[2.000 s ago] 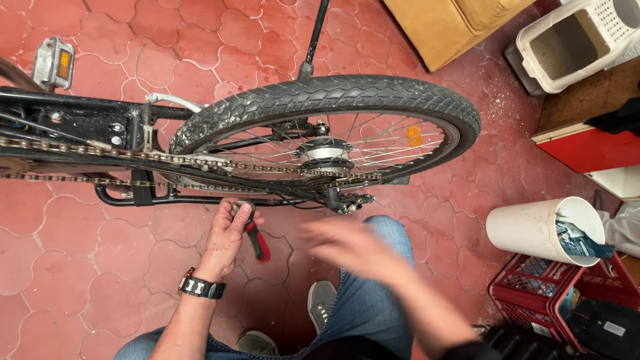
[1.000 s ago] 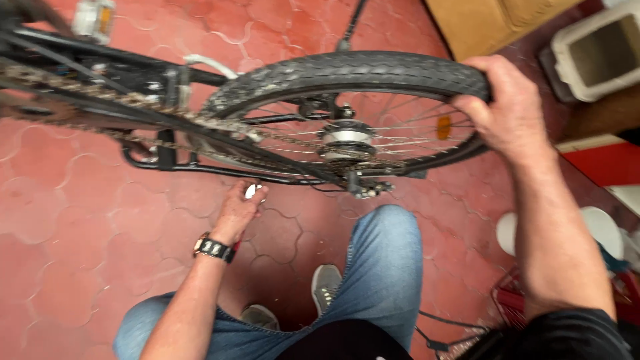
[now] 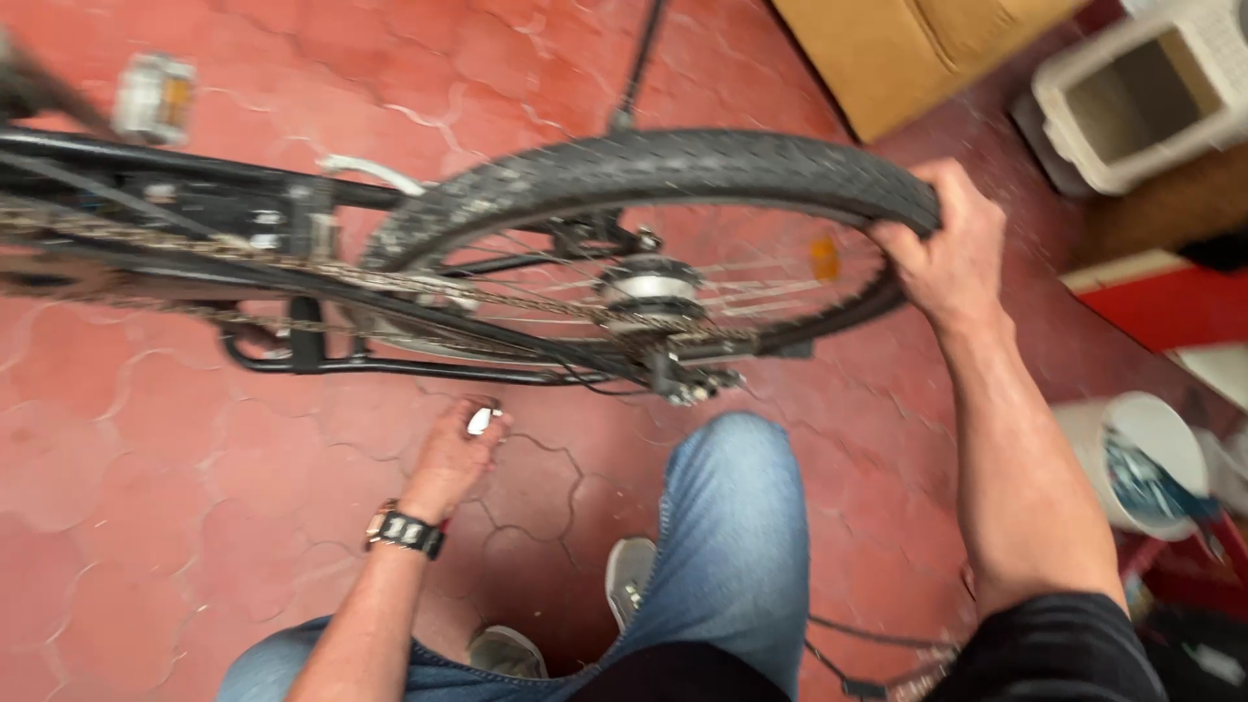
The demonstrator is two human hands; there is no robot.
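A bicycle's rear wheel with a black tyre (image 3: 682,161) lies across the upper middle, its hub (image 3: 651,288) at the centre and a spoke reflector (image 3: 825,259) on the right. My right hand (image 3: 951,239) grips the tyre at its right end, thumb on the inner side. My left hand (image 3: 456,450) is below the black frame tube, closed round a small object with a shiny white part (image 3: 480,421); the rest of that object is hidden. The bicycle chain (image 3: 390,281) runs from the left edge to the hub. A rear derailleur (image 3: 687,380) sits below the hub.
A tan box-like piece (image 3: 916,58) stands at the top right, beside a pale plastic bin (image 3: 1121,107). On the right are a red panel (image 3: 1150,302) and a white bucket (image 3: 1155,429) with cloth inside. A dark cable (image 3: 877,639) lies near my right knee.
My right hand has moved from in front of my knees up to the tyre's right end and holds it. The red and black handle seen earlier in my left hand no longer shows.
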